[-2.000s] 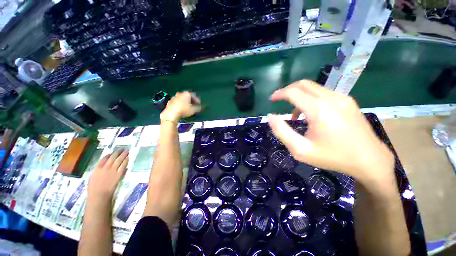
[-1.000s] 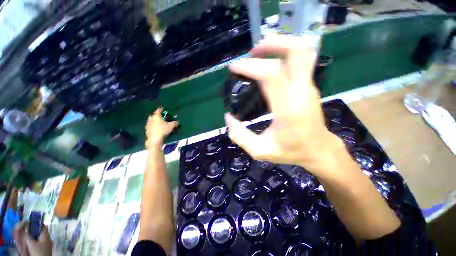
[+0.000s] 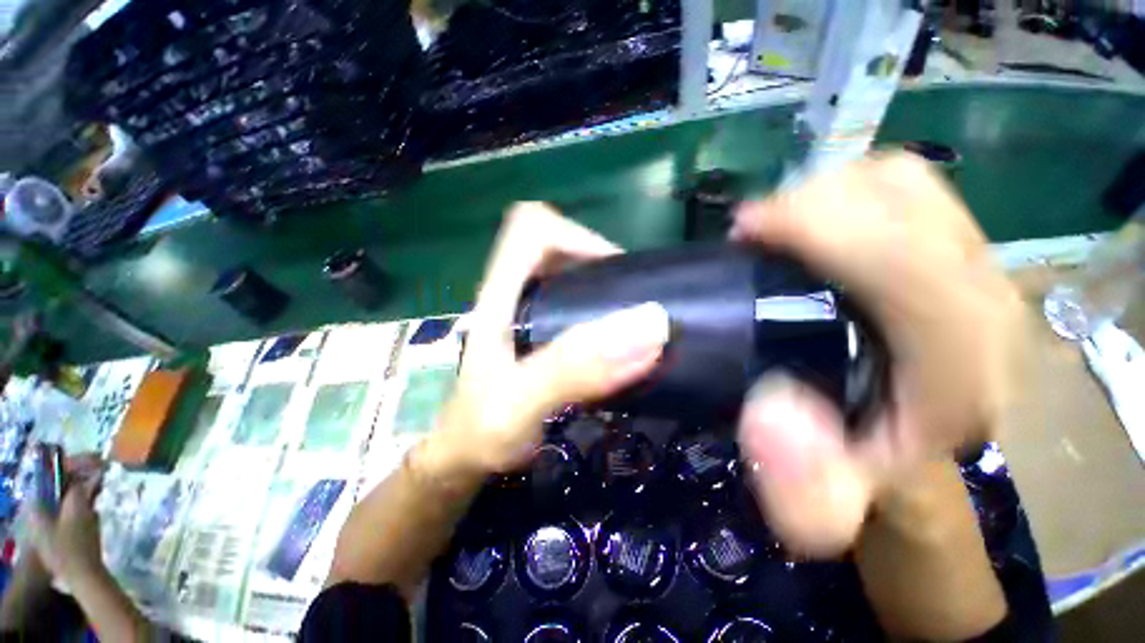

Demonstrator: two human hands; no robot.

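A black cylindrical unit [image 3: 703, 314] is held lying sideways between both hands above the tray. My left hand [image 3: 527, 352] grips its matte left end, thumb along the front. My right hand [image 3: 892, 339] is blurred and wraps its glossy right end. The black blister tray [image 3: 502, 502] lies below, with rows of round pockets showing pale prints. The hands and unit hide its back part.
The green belt [image 3: 465, 239] runs across behind the tray with several black units [image 3: 355, 278]. Stacked black trays [image 3: 251, 107] stand beyond it. Printed sheets [image 3: 333, 415], an orange-brown block [image 3: 153, 417] and another person's hands [image 3: 73, 534] are at left. Brown cardboard [image 3: 1067, 415] is at right.
My right hand reached over the belt and brought a unit back above the tray. My left hand left the belt and now grips the unit too. The unit is turned sideways.
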